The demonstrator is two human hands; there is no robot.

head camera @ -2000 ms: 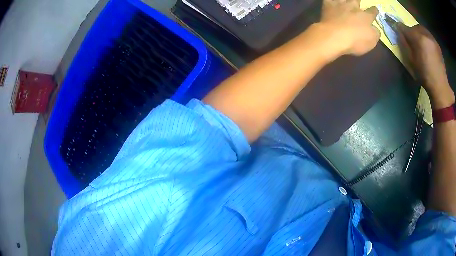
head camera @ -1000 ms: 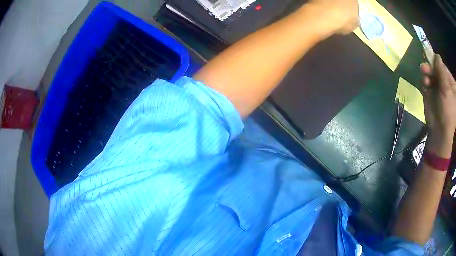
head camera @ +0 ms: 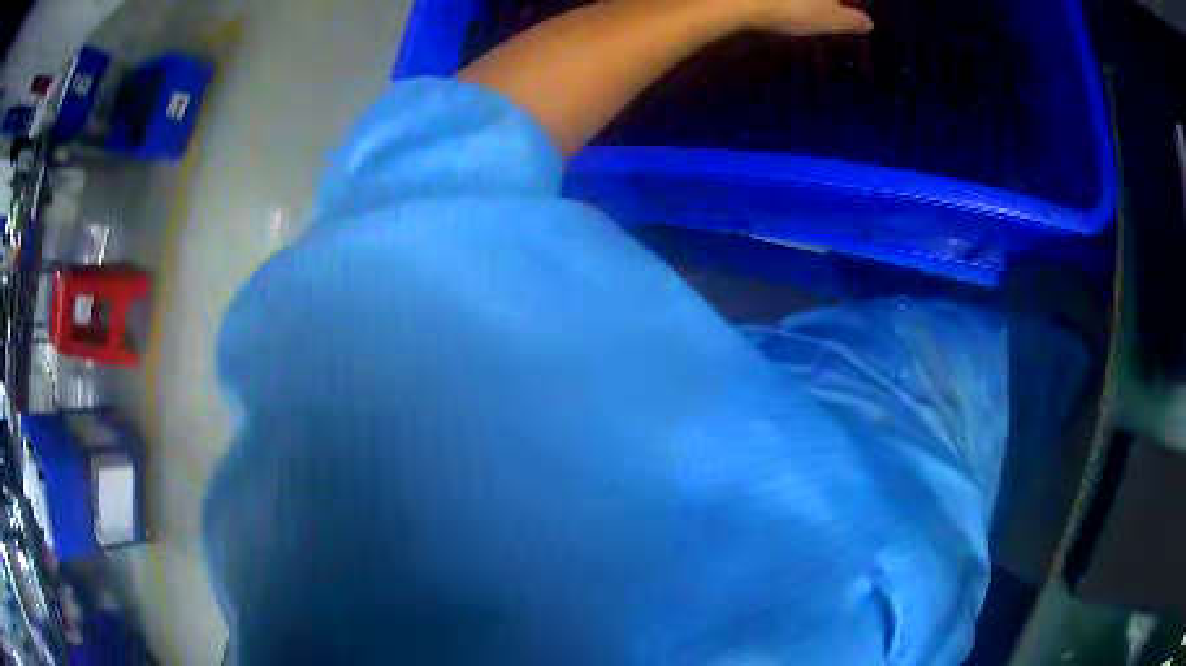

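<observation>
The blue plastic tote (head camera: 832, 182) spans the top of the view, with its near wall across the middle. Dark close-set rows (head camera: 962, 98) fill its inside. My left hand (head camera: 817, 16) is over the tote at the top edge of the view, small, blurred and partly cut off. Its fingers point right; whether they hold anything cannot be told. My right hand is not in view. Part of a dark pad (head camera: 1142, 527) lies on the bench at the right edge.
The bench edge (head camera: 1086, 481) runs down the right side. At the far left, a red stool-like object (head camera: 102, 312) and blue bins (head camera: 159, 104) stand beside the grey floor (head camera: 234, 169). A blue box with a white label (head camera: 85, 481) is below the red one.
The view has swung left, away from the bench. My left hand has moved from the yellow sheet to over the tote. My right hand has left the view.
</observation>
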